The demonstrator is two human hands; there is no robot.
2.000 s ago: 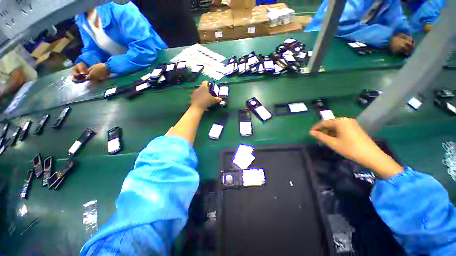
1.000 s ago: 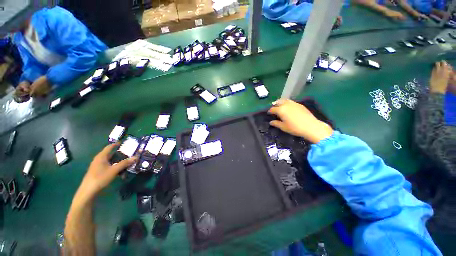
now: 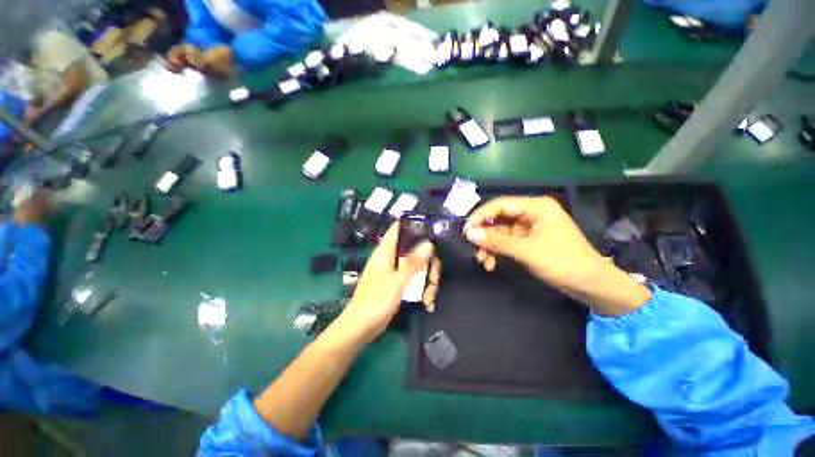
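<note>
My left hand [image 3: 386, 284] holds a phone body [image 3: 414, 257] upright over the left edge of the black parts tray [image 3: 572, 386]. The phone's dark half is up and its white half is partly behind my fingers. My right hand [image 3: 536, 234] is beside it over the tray, thumb and finger pinched; whether a small part is between them cannot be told. A dark piece with a round detail [image 3: 440, 228] shows between the hands, partly hidden. A white panel [image 3: 461, 197] lies at the tray's far left corner. A smoky square part [image 3: 441, 350] lies in the wide compartment.
Square parts [image 3: 677, 250] fill the tray's narrow compartment. Phone bodies [image 3: 379, 198] and loose dark squares [image 3: 323, 263] lie left of the tray. More phones [image 3: 470, 129] lie beyond it. A clear plastic strip [image 3: 212, 312] is at left. A grey post [image 3: 715, 103] stands at right. Other people work around the bench.
The view has turned. My left hand has taken up a phone body from the group left of the tray. My right hand has left the narrow compartment and come close to my left hand.
</note>
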